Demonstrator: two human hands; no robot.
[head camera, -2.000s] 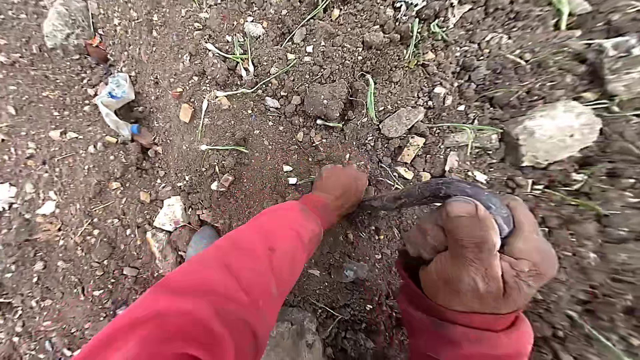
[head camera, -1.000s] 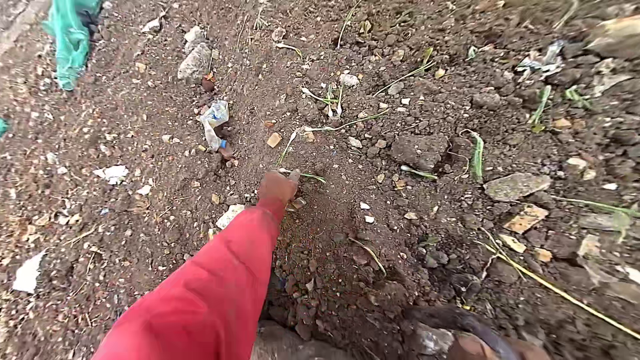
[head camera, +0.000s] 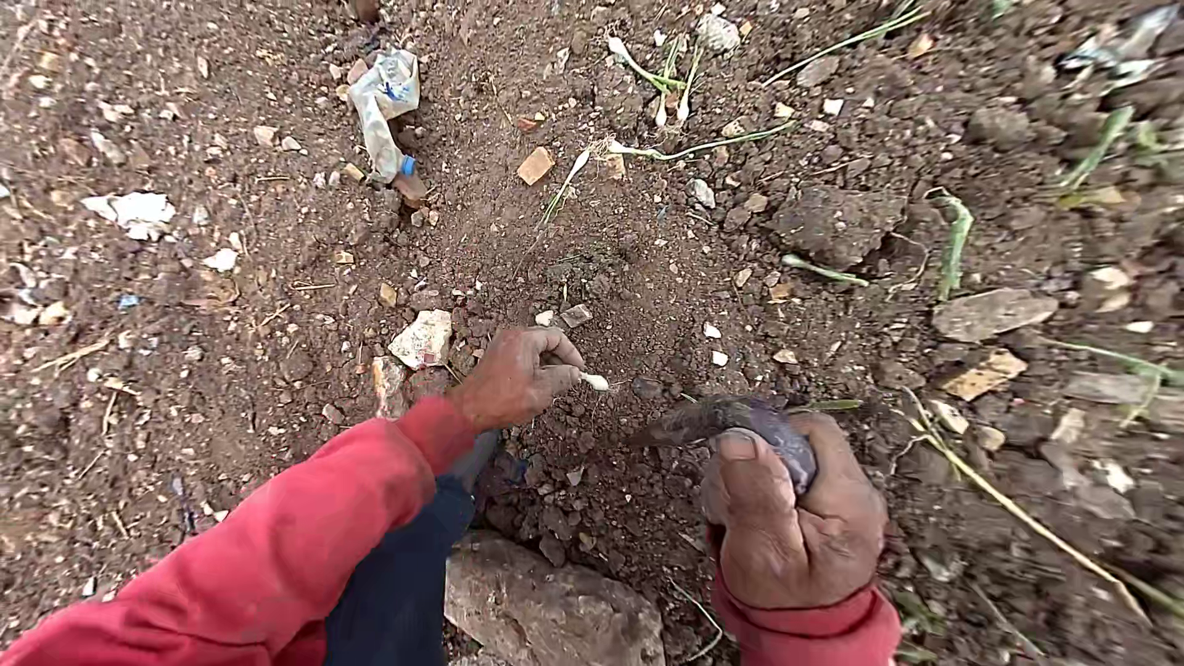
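My left hand (head camera: 521, 377), in a red sleeve, pinches a small white bulb (head camera: 595, 381), likely a young onion, just above the brown soil. To its right, my right hand (head camera: 797, 509) grips a dark, curved tool (head camera: 740, 427), its tapered end pointing left at the soil; the exact kind of tool cannot be told. Several onion seedlings with white bulbs and green leaves lie farther up, among them one (head camera: 566, 185) near the centre and a cluster (head camera: 671, 79) at the top. A shorter seedling (head camera: 823, 270) lies to the right of centre.
A large rock (head camera: 553, 601) lies at the bottom, beside a dark trouser leg (head camera: 398, 573). A crumpled plastic bottle (head camera: 381, 111) with a blue neck lies at upper left. A pale stone (head camera: 423, 339), a soil clod (head camera: 837, 222) and a flat stone (head camera: 994, 314) lie around.
My left hand was on the soil near a seedling one second ago; now it is lower and holds a bulb. My right hand with the curved tool has come up from the bottom edge.
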